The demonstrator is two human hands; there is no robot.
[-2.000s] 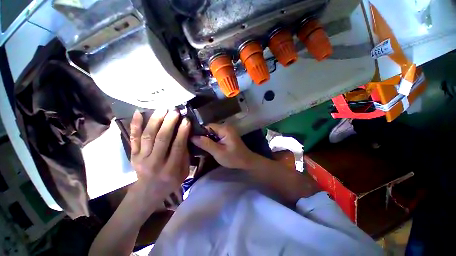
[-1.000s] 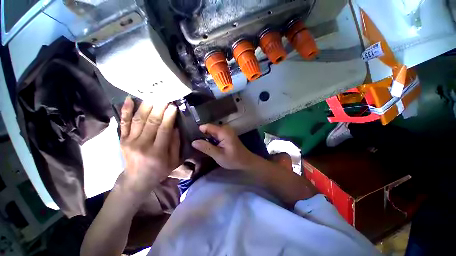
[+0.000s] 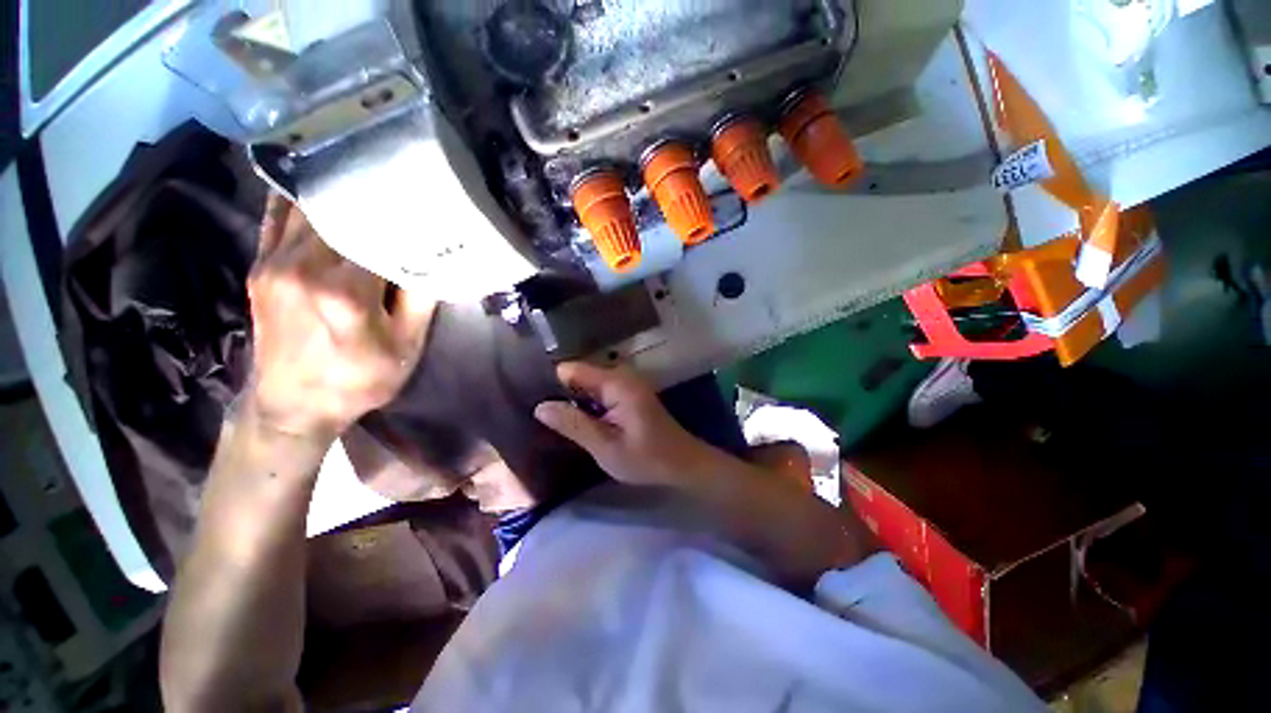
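A dark brown cloth garment (image 3: 481, 376) lies under the presser foot area (image 3: 519, 309) of the grey-white overlock machine (image 3: 683, 70). More of it is bunched at the left of the table and hangs over the table edge toward the lap. My left hand (image 3: 328, 327) is on the cloth left of the rounded white cover (image 3: 411, 195), its fingers bent and partly hidden behind the cover; I cannot tell whether they grip. My right hand (image 3: 613, 422) is at the table edge, thumb and forefinger around a small dark item (image 3: 588, 401), perhaps thread snips, mostly hidden.
Four orange tension knobs (image 3: 679, 192) stand out from the machine front. An orange strapped holder (image 3: 1094, 286) and a red plastic thing (image 3: 962, 314) are at right. An open red cardboard box (image 3: 913, 546) is below on the floor. A shoe (image 3: 942, 393) shows beyond it.
My left hand has moved left and up, away from the presser foot, uncovering flat cloth there. My right hand has stayed nearly in place. The view has shifted slightly.
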